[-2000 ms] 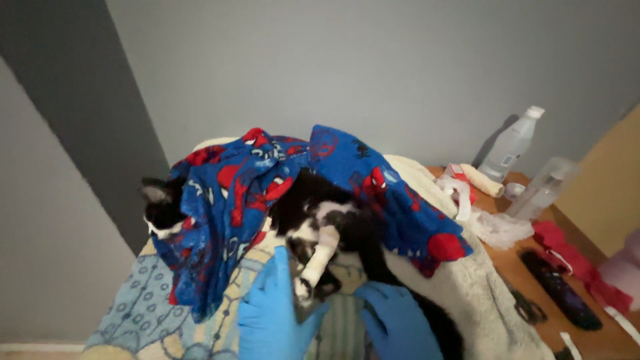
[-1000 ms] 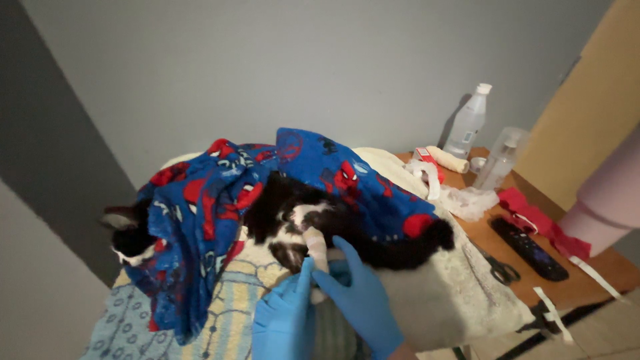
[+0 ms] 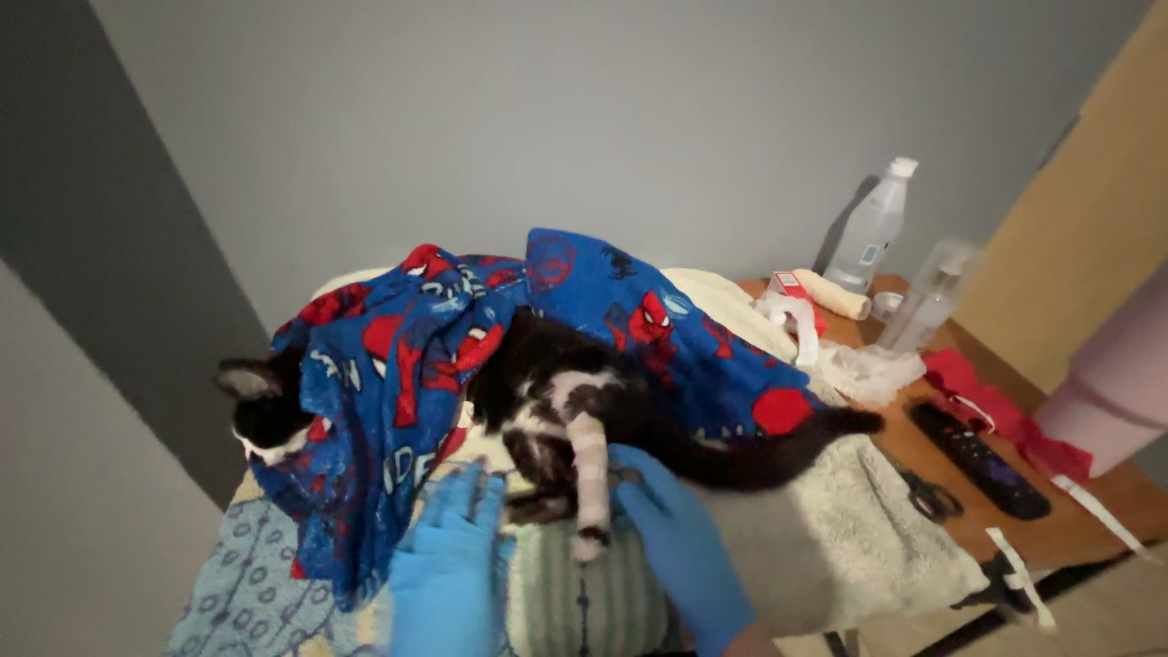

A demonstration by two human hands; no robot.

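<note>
A black and white cat lies on its side on a patterned towel, partly covered by a blue fleece blanket with red figures. One hind leg is wrapped in a light bandage, its paw showing below. My left hand, in a blue glove, is flat beside the bandaged leg, fingers extended and holding nothing. My right hand, also gloved in blue, is at the other side of that leg; its fingertips are near or behind the leg, and whether they touch it is hidden. A striped cushion lies under the paw.
On the wooden table at the right are a clear bottle, a rolled bandage, a spray bottle, crumpled plastic, red material, a black remote control and scissors. White strips hang at its edge.
My hands, together around the bandaged leg a second ago, have moved apart. My left hand has moved away from the leg to the left.
</note>
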